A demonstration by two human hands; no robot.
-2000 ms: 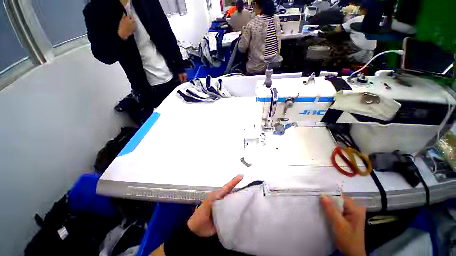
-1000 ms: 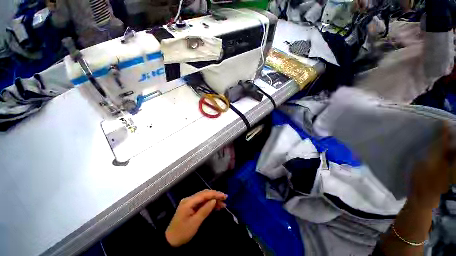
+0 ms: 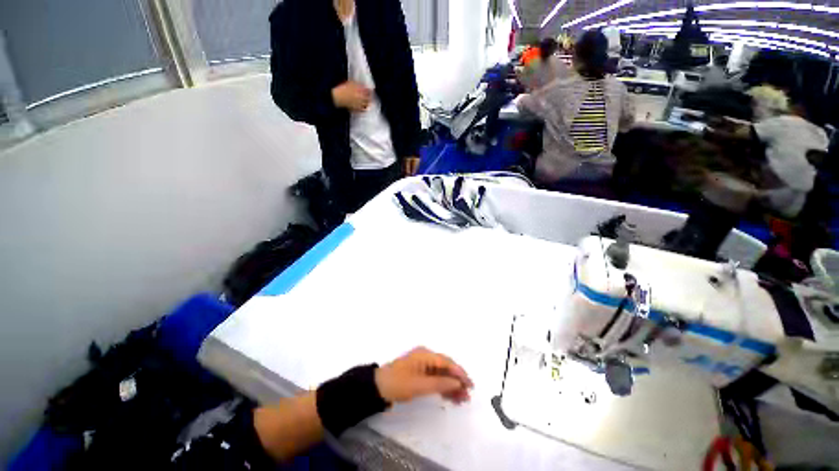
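My left hand [image 3: 425, 375], with a black wristband, is over the front part of the white table [image 3: 405, 285], left of the sewing machine's needle plate [image 3: 552, 391]. Its fingers are loosely curled and blurred, and I see nothing held in them. My right hand is out of the picture. The white sewing machine [image 3: 681, 336] with a blue stripe stands at the right. No fabric lies under its needle area that I can make out.
Striped cut pieces [image 3: 451, 202] lie at the table's far side. Blue tape [image 3: 310, 260] marks the left edge. Scissors [image 3: 727, 455] are cut off at the bottom right. A blue bin [image 3: 195, 329] and dark fabric are left of the table. A person in dark clothes [image 3: 299, 64] stands beyond it.
The view has swung back left from the bin of fabric at the right. The pale piece and my right hand have left the picture. My left hand has moved up over the table.
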